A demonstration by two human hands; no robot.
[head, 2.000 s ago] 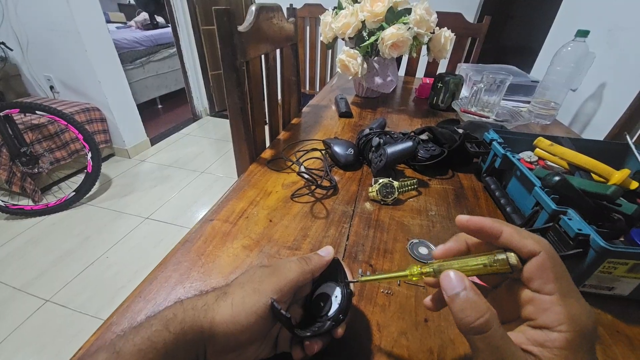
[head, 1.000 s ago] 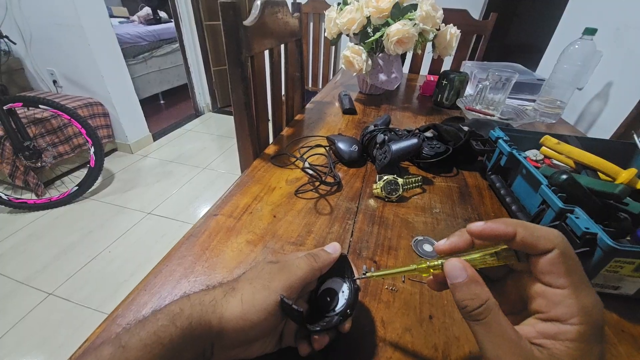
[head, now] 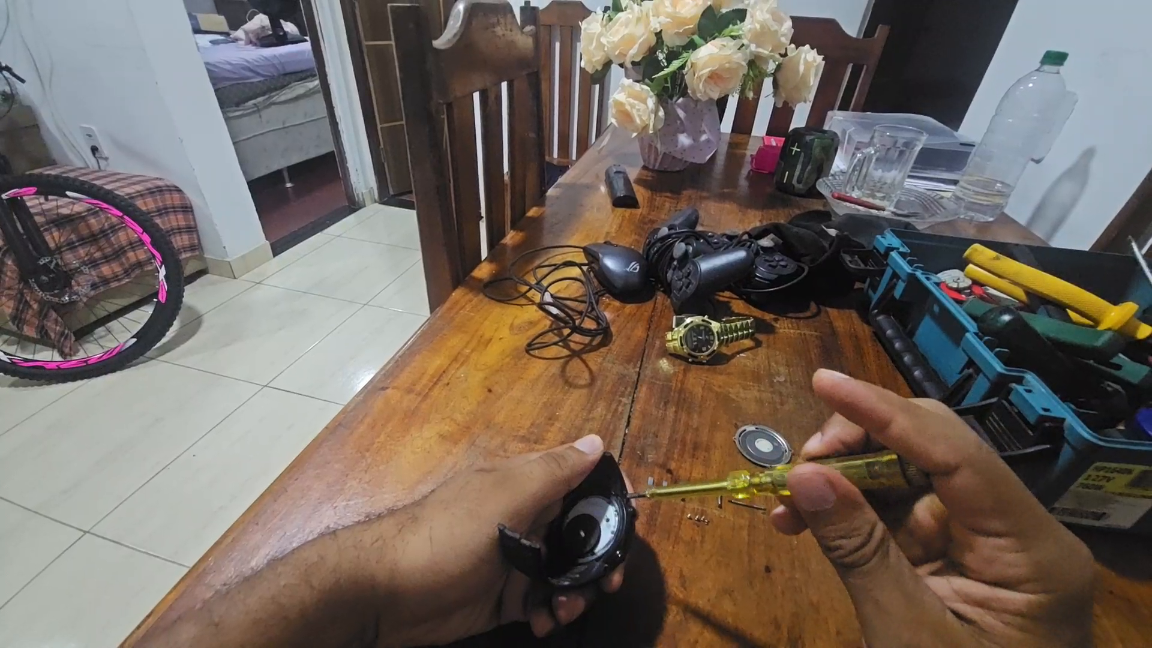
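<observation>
My left hand (head: 504,540) grips a black wristwatch (head: 589,531) by its case, tilted so that its round inside or back shows. A translucent yellow screwdriver (head: 783,480) lies between the thumb and fingers of my right hand (head: 918,513), its tip at the right edge of the watch case. Just beyond the shaft, a round metal watch back cover (head: 763,445) rests on the wooden table. Small screws (head: 697,519) and a thin pin (head: 747,505) lie below the shaft. Whether the tip sits in a slot cannot be told.
A gold wristwatch (head: 706,337) lies ahead, with a black computer mouse (head: 621,270), its cable and black game controllers (head: 711,274) behind it. At right stands a blue toolbox (head: 1008,378) holding tools. Farther back are a flower vase (head: 679,135), a glass mug (head: 886,166) and a plastic bottle (head: 1012,144).
My left hand has turned the black watch somewhat, and its strap now stands more upright above the case. The screwdriver stays in my right hand, its tip still by the case edge.
</observation>
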